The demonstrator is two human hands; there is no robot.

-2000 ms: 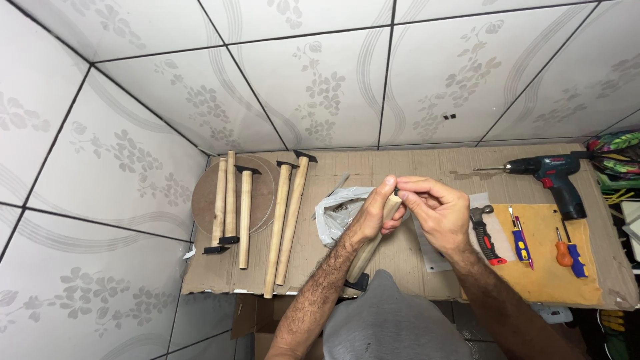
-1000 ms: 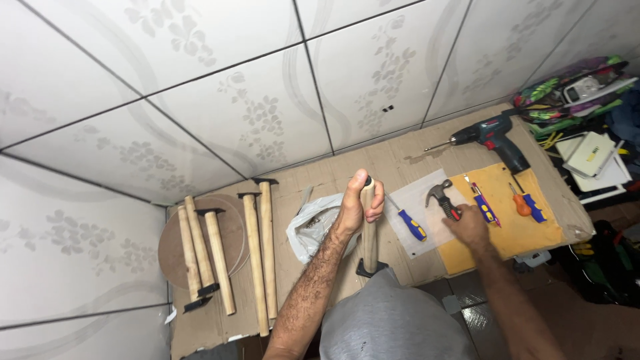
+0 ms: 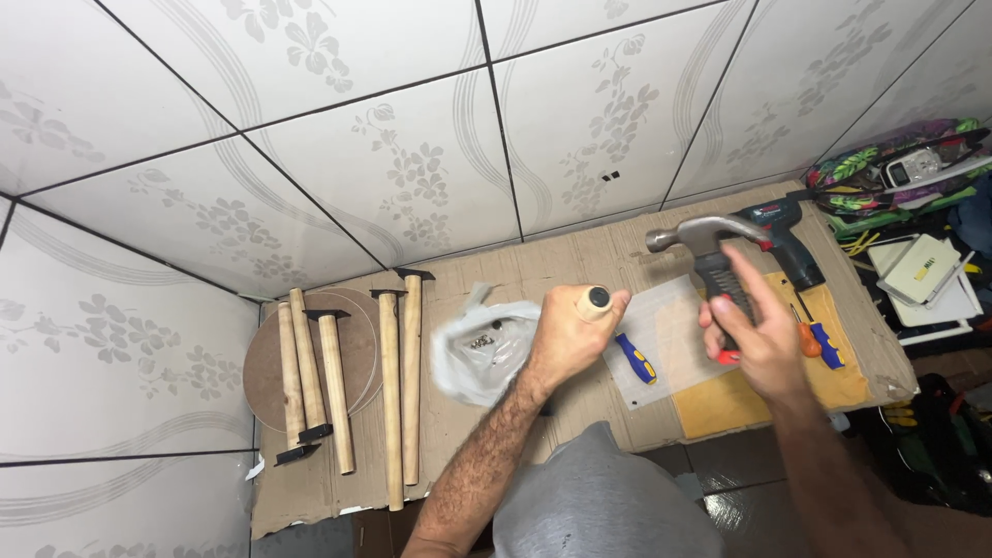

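My left hand point(image 3: 570, 333) grips a wooden handle point(image 3: 592, 304) upright, its top end with a round black piece toward the camera; its lower end is hidden. In my right hand point(image 3: 748, 333) a claw hammer point(image 3: 709, 244) is raised above the table, held by its black and red grip. To the left of my left hand an open plastic bag point(image 3: 487, 353) holds small metal pieces. A blue and yellow screwdriver point(image 3: 637, 359) lies between my hands on a translucent sheet point(image 3: 659, 341). Several wooden-handled hammers point(image 3: 335, 395) with black heads lie at the left.
Cardboard point(image 3: 480, 271) covers the table against a tiled wall. At the right are a cordless drill point(image 3: 787, 240), a yellow envelope point(image 3: 728, 403), an orange-handled tool point(image 3: 809, 341) and another blue and yellow tool point(image 3: 828, 345). A round brown board point(image 3: 263, 368) lies under some hammers.
My right hand has left the handle's top, taken hold of the claw hammer on the table and lifted it. My left hand still holds the handle. The view has shifted.
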